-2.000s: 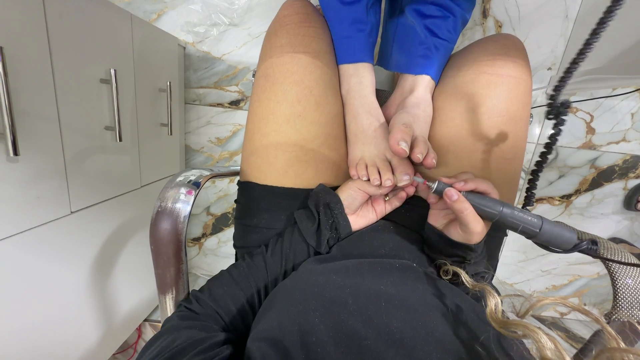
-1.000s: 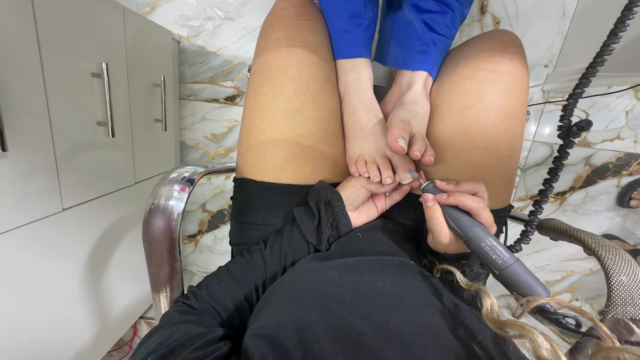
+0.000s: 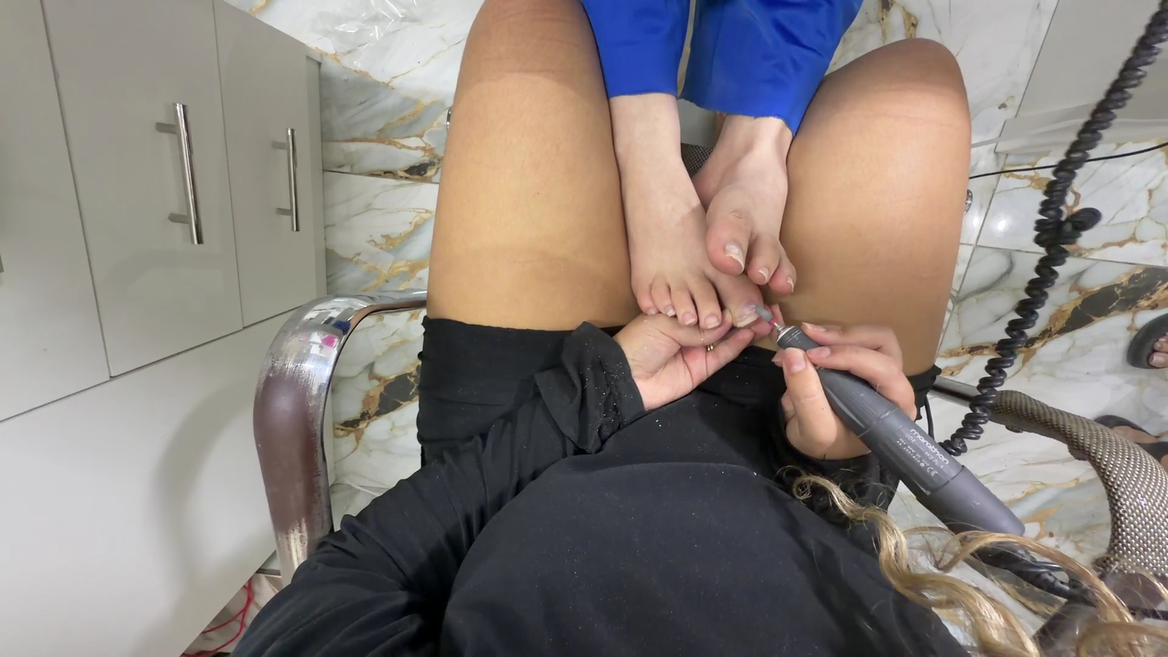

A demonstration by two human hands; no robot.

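Observation:
Another person's two bare feet, in blue trousers, rest in my lap between my thighs. My left hand is under the toes of the left-hand foot and holds them, thumb and fingers around the big toe's end. In my right hand is a grey Marathon electric nail drill handpiece, gripped near its front end. Its bit is at the big toenail; whether it touches cannot be told. The other foot lies partly over the first. Pale dust speckles my black sleeve.
Grey cabinets with metal handles stand at left, beside a worn chrome chair arm. A coiled black cord hangs at right, near a mesh-covered chair arm. Part of another person's sandalled foot shows at the right edge.
Over the two seconds the rear end of the handpiece has swung down, so it slants more steeply. My left hand keeps its hold on the toes.

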